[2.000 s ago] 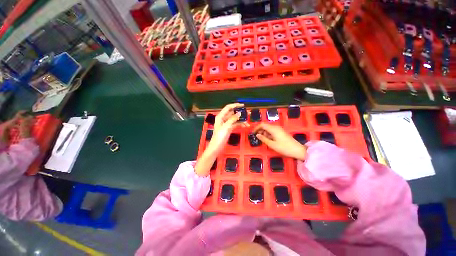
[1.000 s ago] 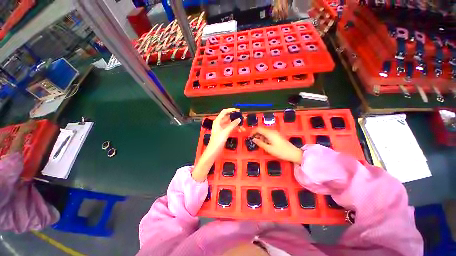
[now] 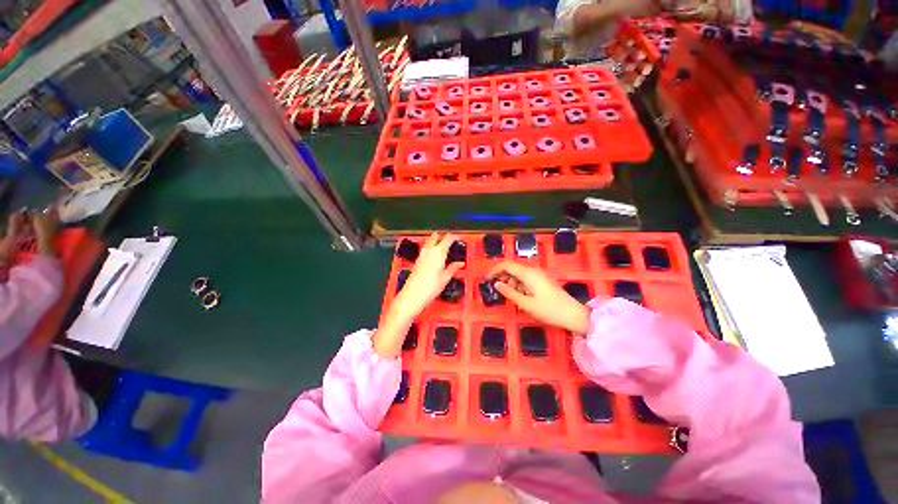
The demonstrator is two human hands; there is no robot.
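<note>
An orange-red compartment tray lies directly in front of me, with black watch bodies in many pockets. My left hand is over its upper left part, with finger and thumb at opposite edges of a watch body in the top row. My right hand has its fingertips on another watch body in the second row, partly covered by the fingers. A pale-faced unit sits in a top-row pocket between dark ones.
Stacked red trays stand beyond, with a blue pen before them. A metal upright rises at left. Two small rings and a clipboard lie left; paper lies right. Another person's pink sleeve is far left.
My left hand and its watch body sit slightly lower against the tray's top row. My right hand stays at the same pocket. The whole view has shifted a little, and the neighbour's hands have moved.
</note>
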